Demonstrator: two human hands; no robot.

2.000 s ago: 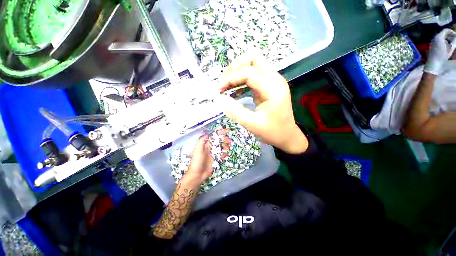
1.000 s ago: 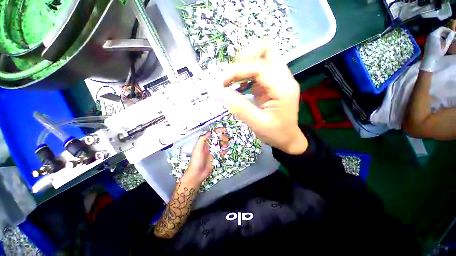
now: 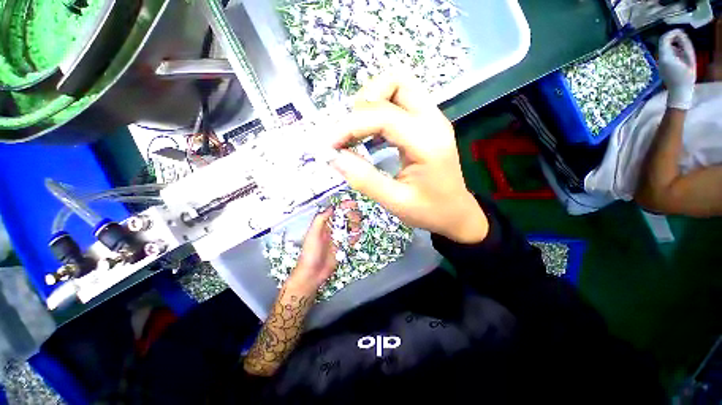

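Observation:
Small white and green plastic parts [image 3: 372,237] fill the translucent near bin [image 3: 257,283] below the machine. My left hand [image 3: 323,241], at the end of a tattooed forearm, is cupped palm-up in this bin with several parts in its curled fingers. My right hand [image 3: 419,166] is raised at the right end of the bright metal fixture [image 3: 297,162]. Its thumb and index fingertips are close together beside the fixture. Glare there hides whether a part is between them.
A steel bowl feeder [image 3: 131,75] stands upper left, with a narrow feed rail [image 3: 237,55] running to the fixture. A far bin [image 3: 503,47] of parts lies behind. Hoses and black fittings [image 3: 111,237] are left, over a blue tray [image 3: 32,190]. A person's white-gloved hand [image 3: 678,70] is at right.
My right hand's fingertips have moved slightly left and down along the fixture. My left hand stays in the near bin. The other person's gloved hand has moved left. The view has shifted slightly.

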